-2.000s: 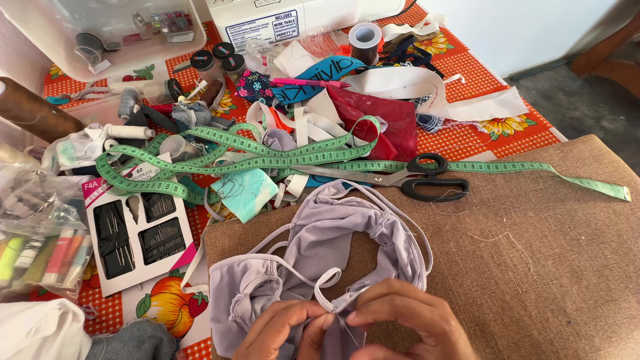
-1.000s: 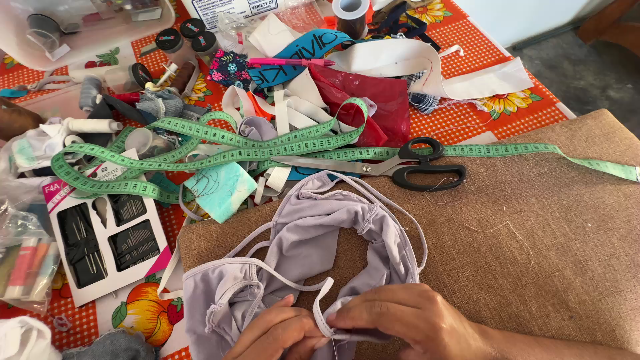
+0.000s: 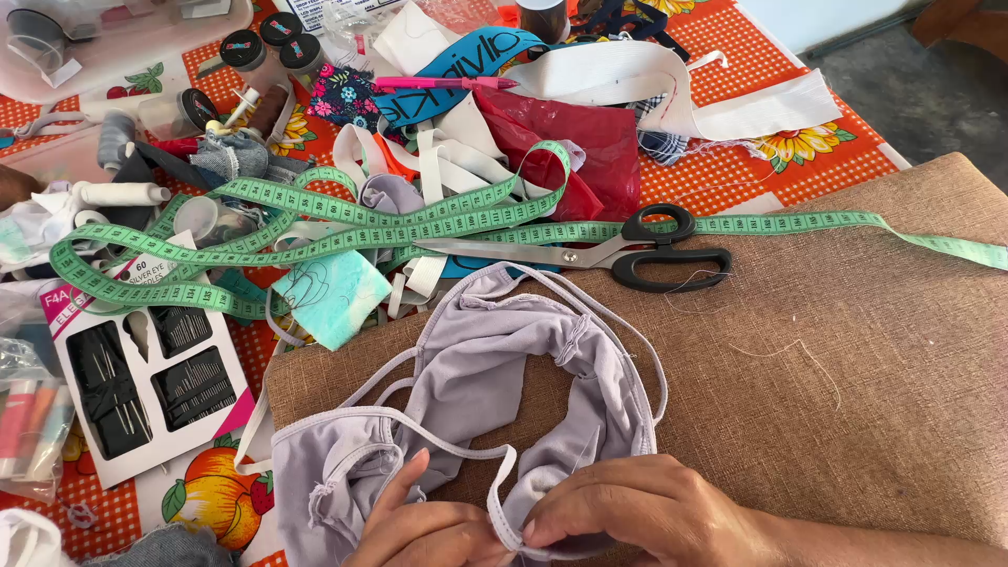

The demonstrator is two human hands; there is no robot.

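Note:
A lilac fabric garment with thin straps (image 3: 488, 339) lies on a brown cushion (image 3: 787, 378). At its lower edge my left hand (image 3: 429, 528) pinches the cloth and strap, with one finger raised. My right hand (image 3: 630, 504) grips the same edge just to the right, its fingertips close to those of the left. Whether a needle is between the fingers cannot be seen. Black-handled scissors (image 3: 630, 250) lie above the garment, beside a green measuring tape (image 3: 441, 224). A card of needles (image 3: 150, 370) rests at the left.
A floral orange tablecloth (image 3: 787, 181) holds fabric scraps, a red plastic bag (image 3: 567, 134), white elastic (image 3: 614, 75), a pink pen (image 3: 445, 82), a turquoise cloth piece (image 3: 335, 295), small jars (image 3: 256, 63), a white thread spool (image 3: 122, 194) and a clear plastic container (image 3: 47, 71). Loose threads lie on the cushion.
Both hands stay at the garment's lower edge. A finger of my left hand is now raised. The thread and needle seen near my right fingers two seconds ago no longer show plainly.

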